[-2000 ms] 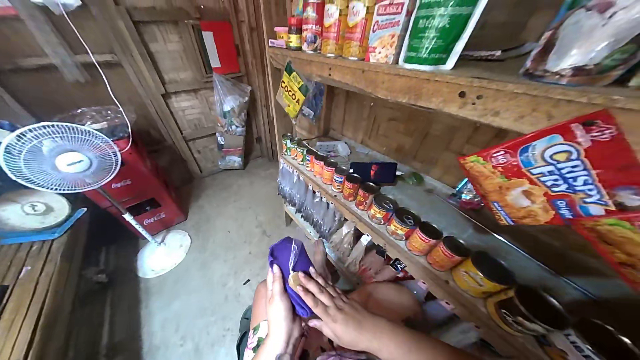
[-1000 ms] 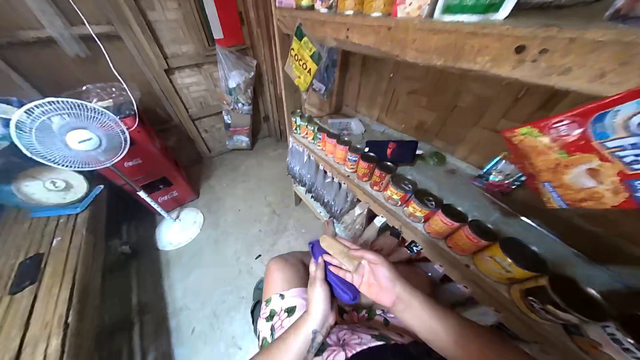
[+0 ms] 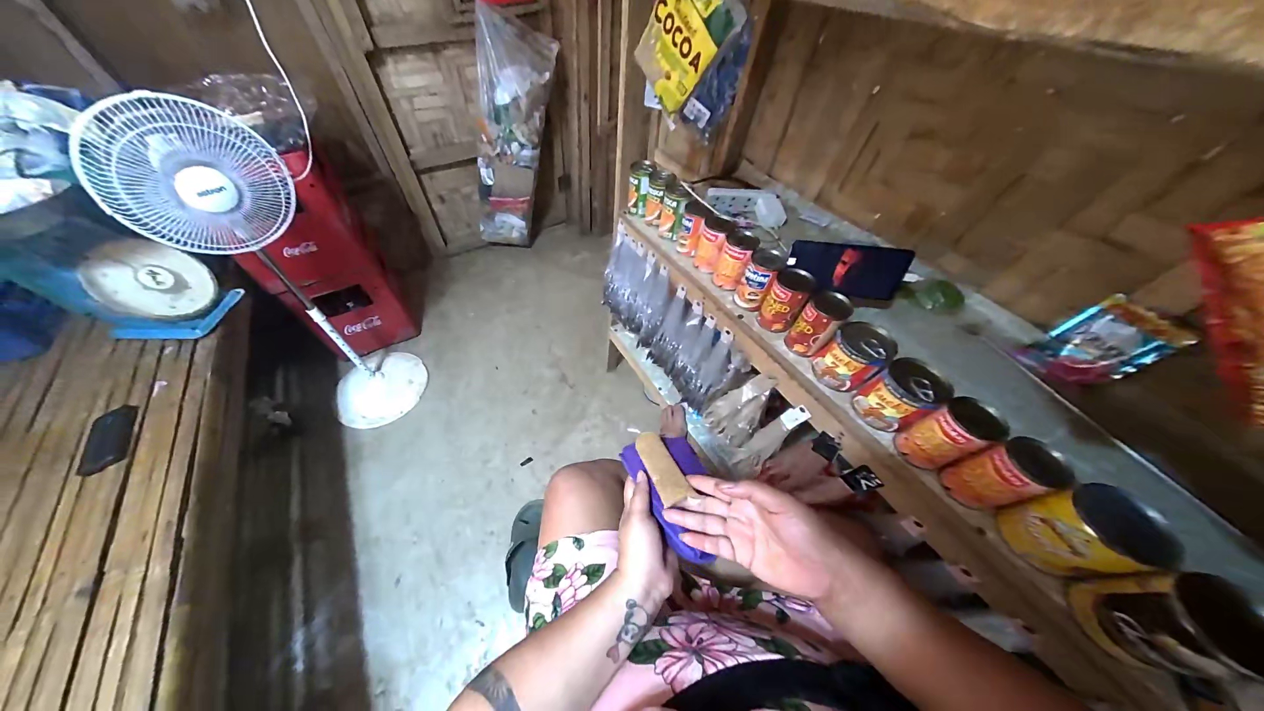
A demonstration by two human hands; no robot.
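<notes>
Over my lap, my left hand [image 3: 644,538] holds a folded purple cloth [image 3: 703,549] from its left side, the thumb along its edge. A tan roll, perhaps cardboard [image 3: 664,470], lies lengthwise on top of the cloth. To the right, my right hand [image 3: 765,533] is spread with the palm partly up, its fingertips at the lower end of the roll and over the cloth. Whether those fingers grip anything does not show. Pink floral fabric [image 3: 691,647] covers my thighs beneath both forearms.
Food cans [image 3: 849,355] line a wooden shelf [image 3: 770,341] at my right, with plastic bags [image 3: 671,326] hanging below. A phone [image 3: 851,272] leans behind the cans. At left stand a white fan [image 3: 183,173], red crates [image 3: 346,286], a scale [image 3: 148,279] and a bamboo table [image 3: 89,533].
Two seconds ago my right hand lay over the purple cloth with its back up; now its palm is turned partly up. The tan roll shows more fully on the cloth. The view has tilted down.
</notes>
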